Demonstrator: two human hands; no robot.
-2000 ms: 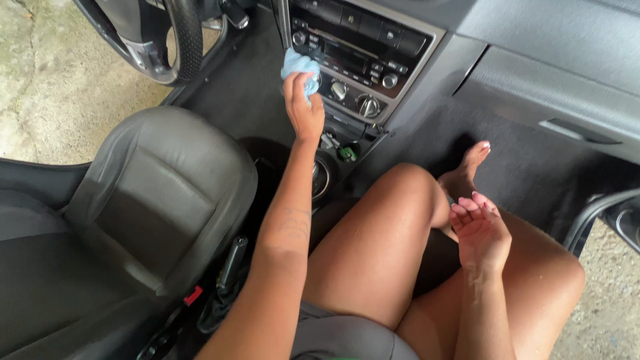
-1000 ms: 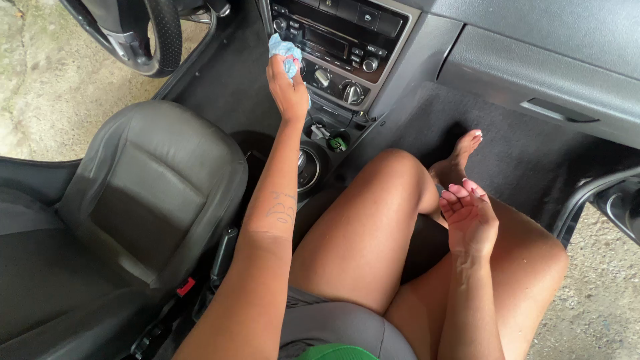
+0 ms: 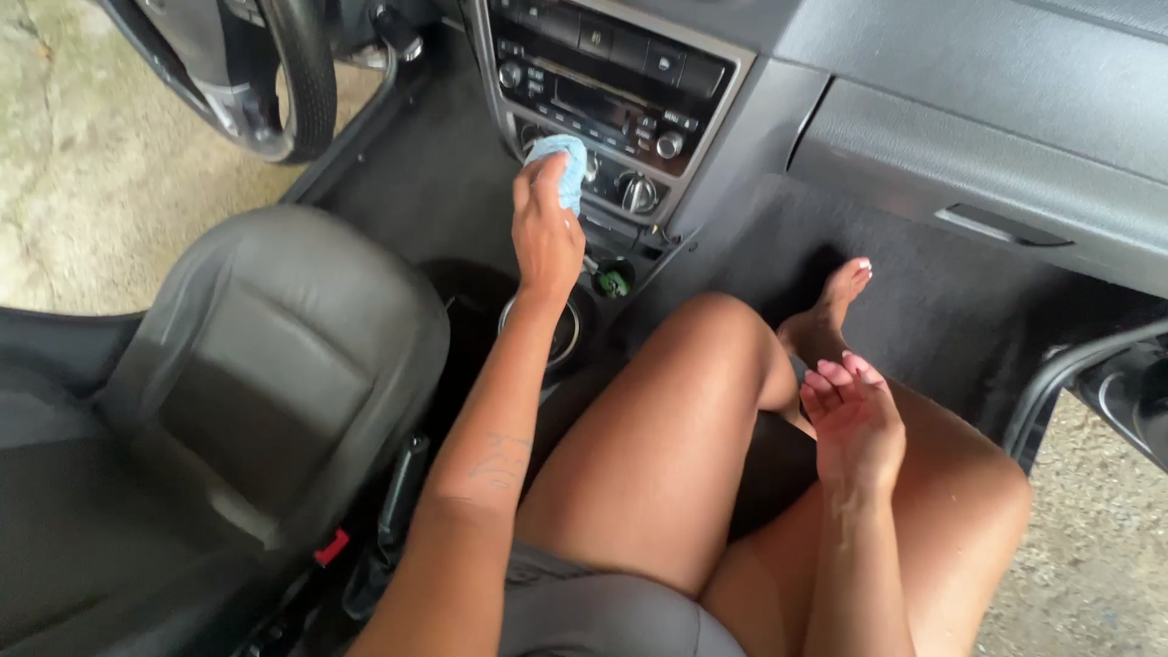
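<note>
My left hand (image 3: 549, 228) grips a crumpled light-blue cloth (image 3: 571, 172) at the lower left of the centre console, where the cloth covers part of the climate control panel (image 3: 610, 187). Just above it is the car radio (image 3: 593, 105), with round knobs at both ends. One climate knob (image 3: 639, 192) shows to the right of the cloth. My right hand (image 3: 849, 411) is palm up over my thigh, its fingers loosely curled and nothing in it.
A steering wheel (image 3: 306, 82) is at the upper left, above the dark driver's seat (image 3: 283, 365). Between the seats stand the handbrake lever (image 3: 401, 493) and a red buckle (image 3: 331, 547). A green item (image 3: 613, 283) sits in the console tray. The glovebox (image 3: 985, 173) is at the right.
My left hand with the cloth has moved from beside the radio's left edge down to the climate controls. My right hand stays over my thigh.
</note>
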